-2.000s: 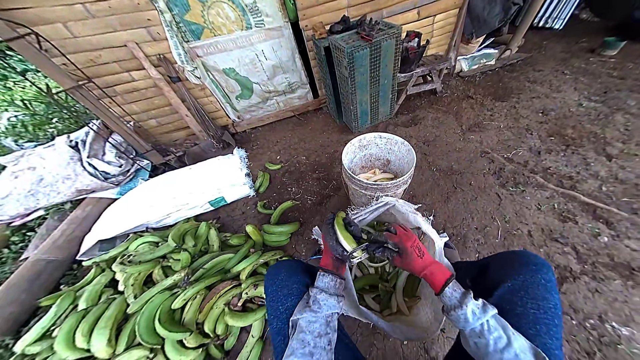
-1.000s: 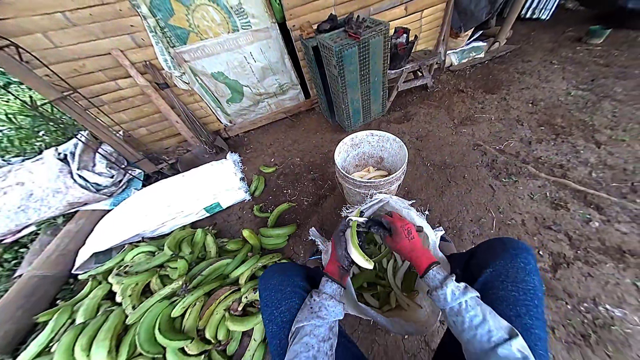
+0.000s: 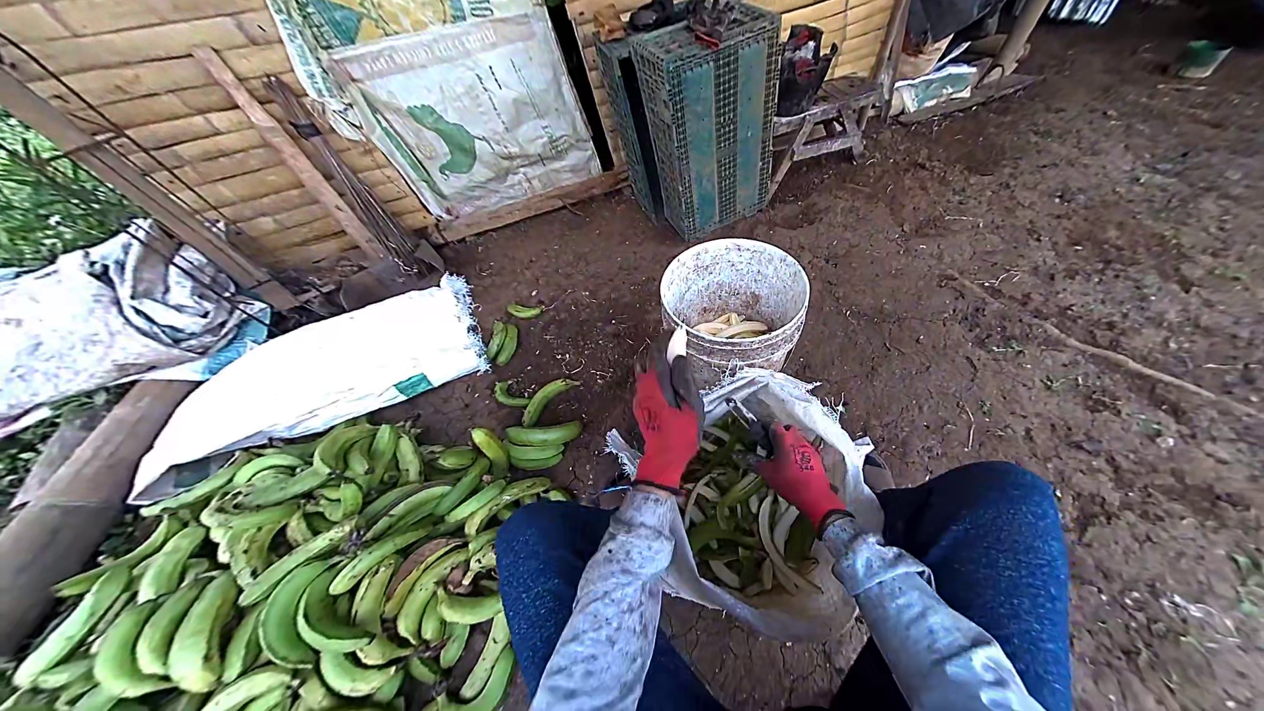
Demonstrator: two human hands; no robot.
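Observation:
My left hand, in a red and dark work glove, grips a pale peeled plantain just in front of the white bucket. Several peeled plantains lie inside that bucket. My right hand, gloved alike, is over the open woven sack and holds a small, thin tool, perhaps a knife, whose handle is hidden by the fingers. Green plantain peels fill the sack between my knees. Unpeeled green plantains form a large pile at left.
A white woven sack lies behind the pile, near a wooden log. Green plastic crates stand against the slatted wall beside a wooden bench. A few loose plantains rest on the dirt floor.
The plantain, partly green in the earlier frames, is now pale and peeled. My left hand has moved forward from over the sack toward the bucket, and my hands are farther apart.

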